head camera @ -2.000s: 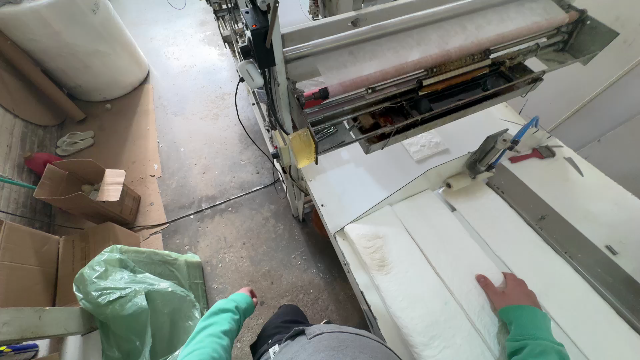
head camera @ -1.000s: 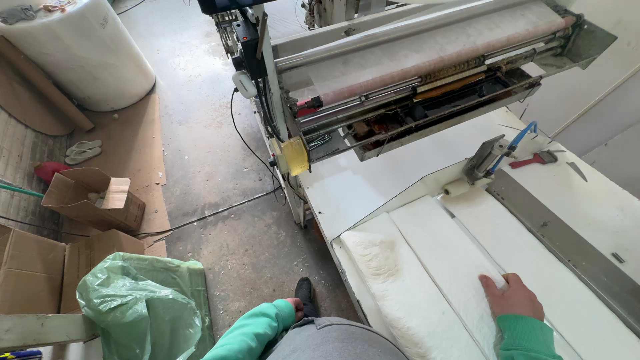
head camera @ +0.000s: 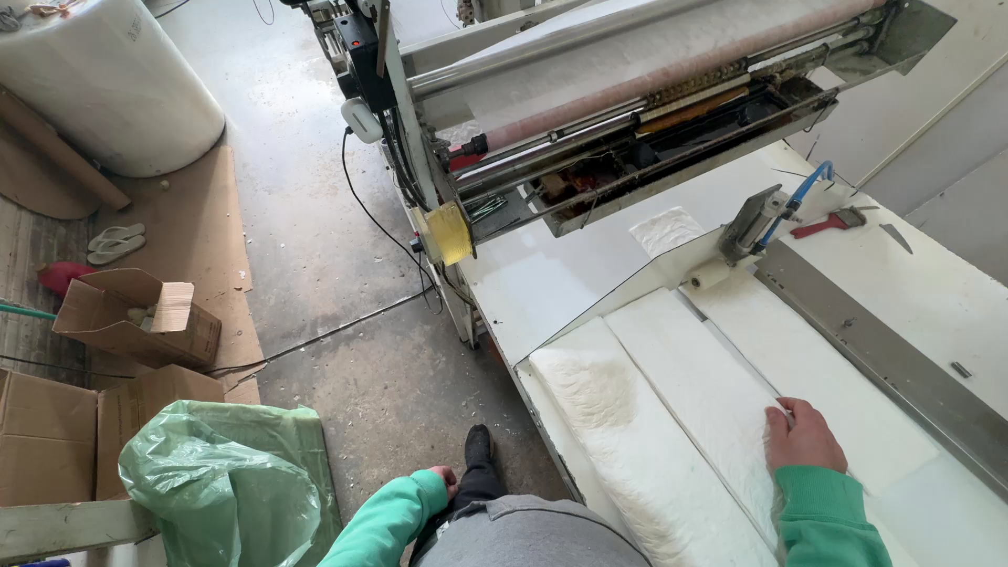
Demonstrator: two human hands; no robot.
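My right hand (head camera: 802,437) rests on the edge of the middle row of folded white sheets (head camera: 689,394), its thumb and fingertips at the gap beside the right-hand row (head camera: 795,346). Whether it pinches a sheet I cannot tell. On the left lies a thicker, puffy white row (head camera: 598,402). At the far end of the rows is a small pale roller (head camera: 709,273) on a metal pneumatic cylinder (head camera: 750,224) with a blue hose. My left hand (head camera: 446,479) hangs low beside my body over the floor, its fingers curled; its inside is hidden.
A machine with long rollers (head camera: 583,122) stands beyond the table (head camera: 543,287). A red-handled brush (head camera: 827,224) and a blade (head camera: 896,238) lie at the right. Leftward are a green plastic bag (head camera: 228,480), cardboard boxes (head camera: 142,339), a large white roll (head camera: 118,87) and a cable on the floor.
My left hand has drawn in from over the open floor to beside my body. My right hand stays on the white rows. A dark shoe now shows below.
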